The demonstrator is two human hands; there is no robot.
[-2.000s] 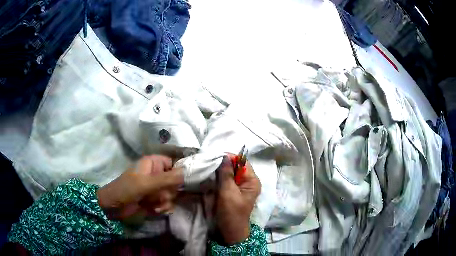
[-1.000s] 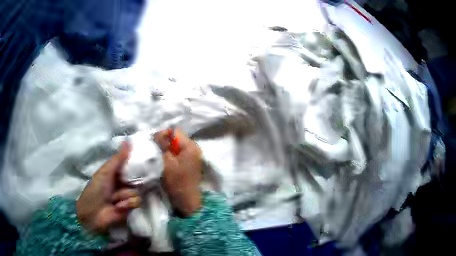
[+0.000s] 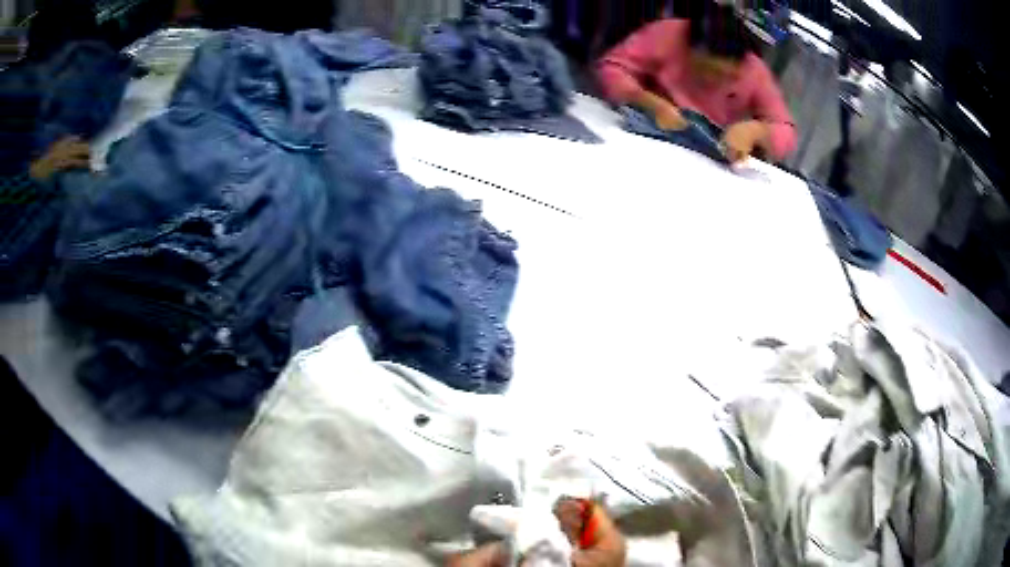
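Note:
An off-white garment [image 3: 332, 465] lies spread at the table's near edge, with a dark button on it. My left hand [image 3: 483, 556] is cut off by the bottom edge and is beside a bunched part of the cloth; its fingers are mostly hidden. My right hand [image 3: 598, 543], also cut off at the bottom, holds small orange-red thread snips [image 3: 588, 524] against the same bunched cloth. The blades cannot be made out.
Off-white garments [image 3: 886, 443] are heaped at the right. Blue denim garments [image 3: 222, 244] are piled at the left on the white table [image 3: 620, 277], with a darker pile [image 3: 493, 72] behind. A person in pink [image 3: 720, 83] handles denim across the table. A red strip [image 3: 917, 270] lies far right.
The view has tilted up, showing the far table and people. Both hands and the garment now sit at the bottom edge. The snips remain in my right hand.

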